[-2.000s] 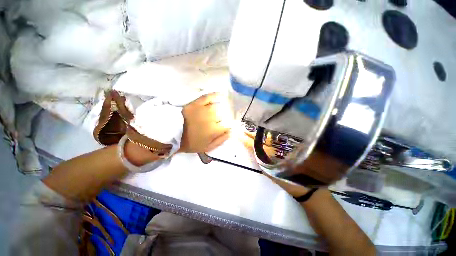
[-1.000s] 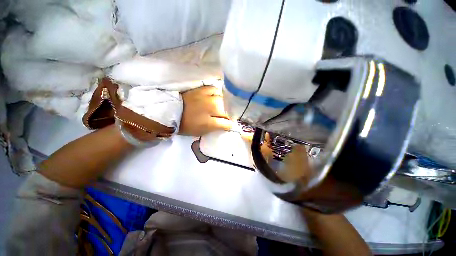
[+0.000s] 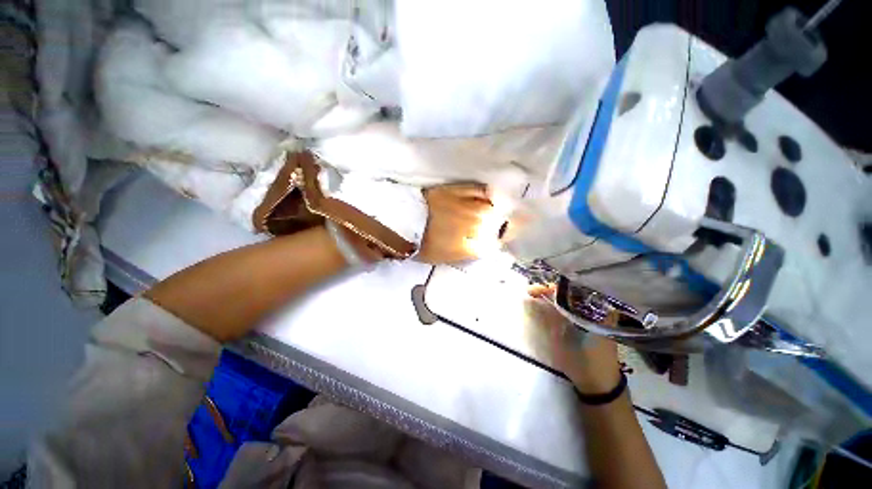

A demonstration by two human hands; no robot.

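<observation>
The white padded layer (image 3: pixel 220 91) is heaped at the left and runs to the needle area. A brown strip with a toothed pale edge (image 3: pixel 359 224) lies over my left wrist. My left hand (image 3: pixel 454 224) lies flat on the white work, left of the bright lamp glare, fingers towards the needle. My right hand (image 3: pixel 564 329) is at the right of the needle area, its fingers partly hidden by the metal guard and glare; what they touch cannot be told. The sewing machine (image 3: pixel 631 143) stands over the work.
The white table's ruler-marked edge (image 3: pixel 382 414) runs across the front. A black rod (image 3: pixel 497 346) lies on the tabletop, with a black oblong piece (image 3: pixel 684 427) at the right. A blue bin (image 3: pixel 244 401) with brown strips is below the edge at the left.
The view has shifted, so the machine head shows further right and more fully. The right hand and its wrist band show more clearly. The left hand stays on the work.
</observation>
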